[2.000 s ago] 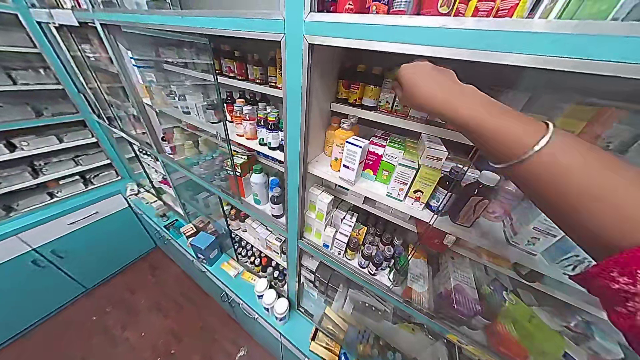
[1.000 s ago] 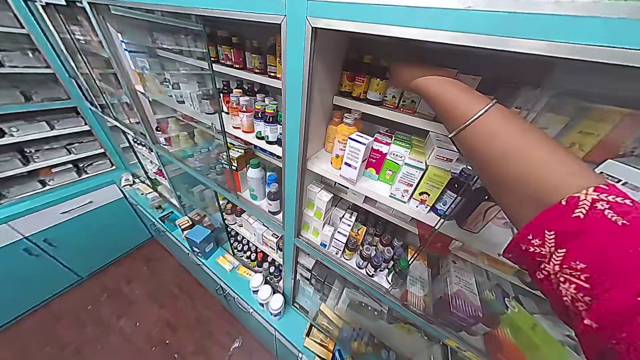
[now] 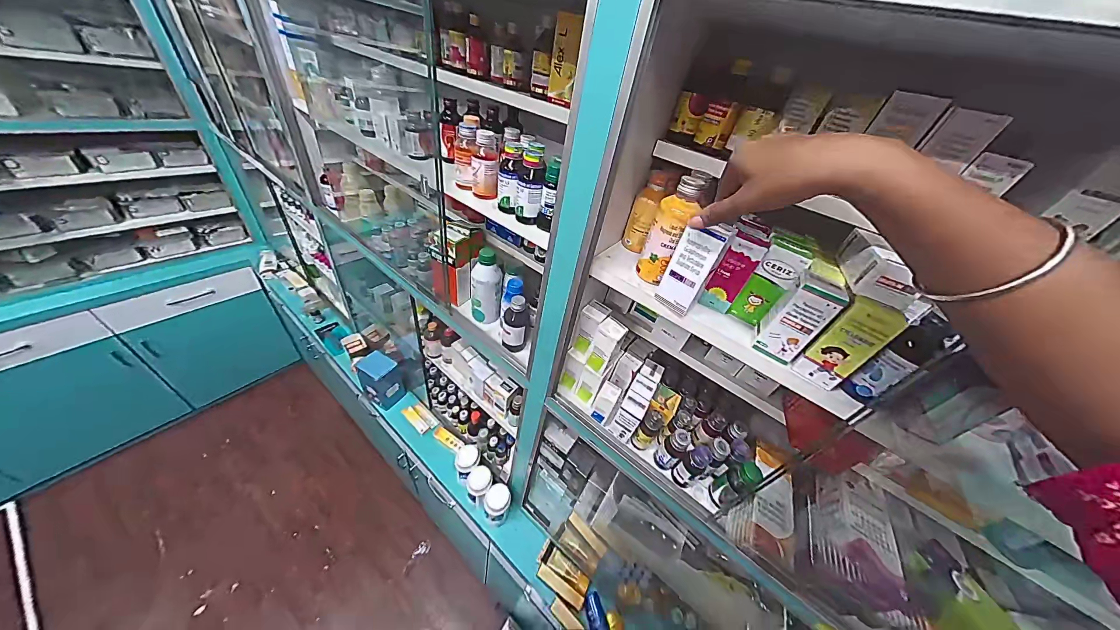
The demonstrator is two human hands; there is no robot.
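My right hand [image 3: 787, 175], with a metal bangle at its wrist, reaches into the right-hand cabinet. Its fingertips are by the top of a white medicine carton [image 3: 696, 267] and just right of a yellow-orange bottle [image 3: 669, 232] with a metal cap. Whether they touch or grip anything cannot be told. Under the hand stand a pink carton [image 3: 738, 265], a green and white carton [image 3: 773, 278] and a yellow-green carton [image 3: 853, 341]. Behind it, dark syrup bottles [image 3: 719, 122] line the upper shelf. My left hand is out of view.
A sliding glass pane [image 3: 945, 499] covers the lower right. The teal cabinet post [image 3: 582, 184] divides this bay from the left shelves of bottles. White jars [image 3: 479, 481] and a blue box [image 3: 380, 376] sit on the teal ledge. Small bottles [image 3: 691, 459] fill the shelf below.
My right hand has come down from the upper shelf to the cartons and yellow-orange bottles on the shelf below. The view has moved closer to the shelves.
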